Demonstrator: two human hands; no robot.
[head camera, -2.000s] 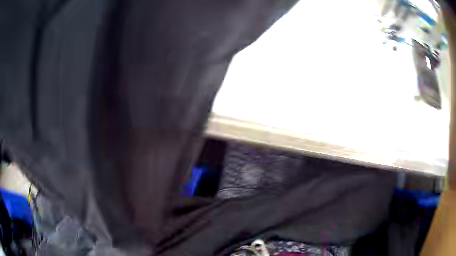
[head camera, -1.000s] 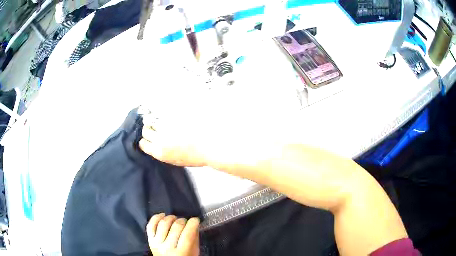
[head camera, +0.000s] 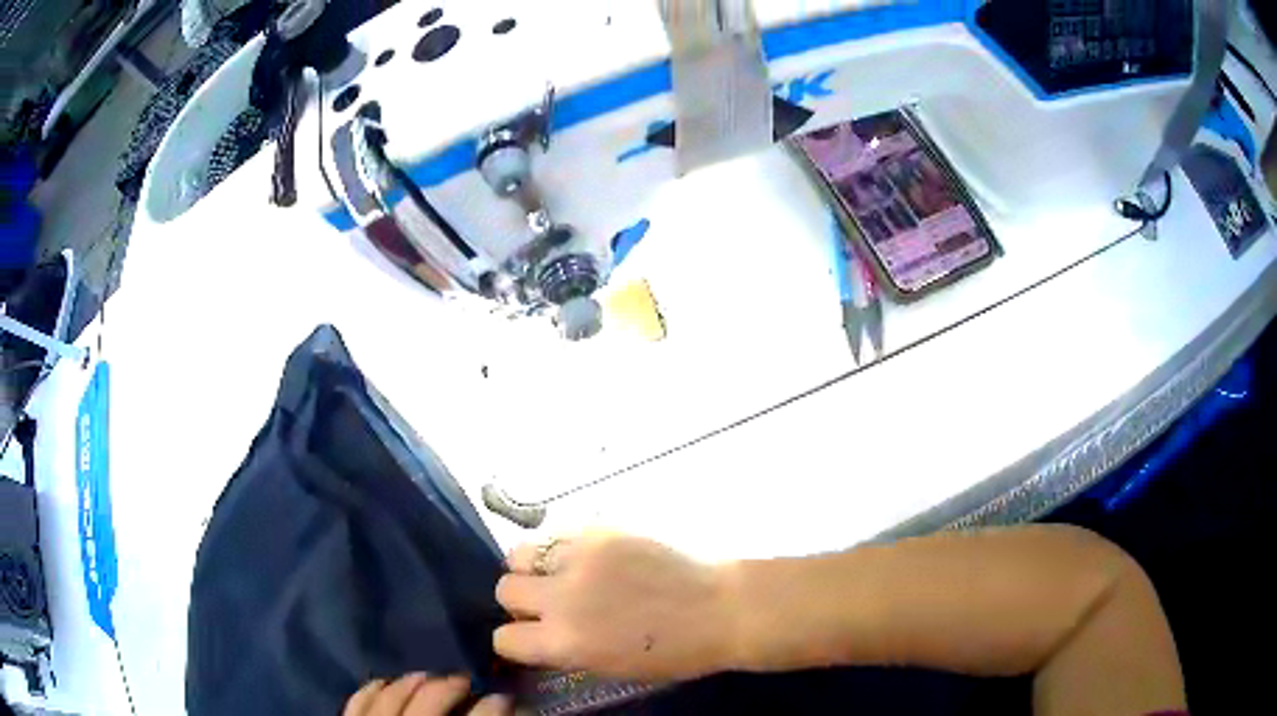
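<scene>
A plain dark garment piece (head camera: 322, 546) lies on the white machine table at the lower left, its pointed end towards the machine and its lower part running off the front edge. My right hand (head camera: 602, 602), with a ring on one finger, grips the cloth's right edge near the table's front. My left hand (head camera: 427, 697) is cut off by the bottom of the picture; only its fingers show, resting on the cloth. Whether they grip it cannot be told.
The white sewing machine (head camera: 644, 84) with a blue stripe stands at the far side. A lit smartphone (head camera: 903, 207), small snips (head camera: 860, 315) and a yellow patch (head camera: 640, 311) lie near it. The dark control panel (head camera: 1099, 42) is at upper right. A ruler runs along the front edge.
Both hands have moved down towards the table's front edge, my right hand also to the right. The cloth's far end now lies free on the tabletop.
</scene>
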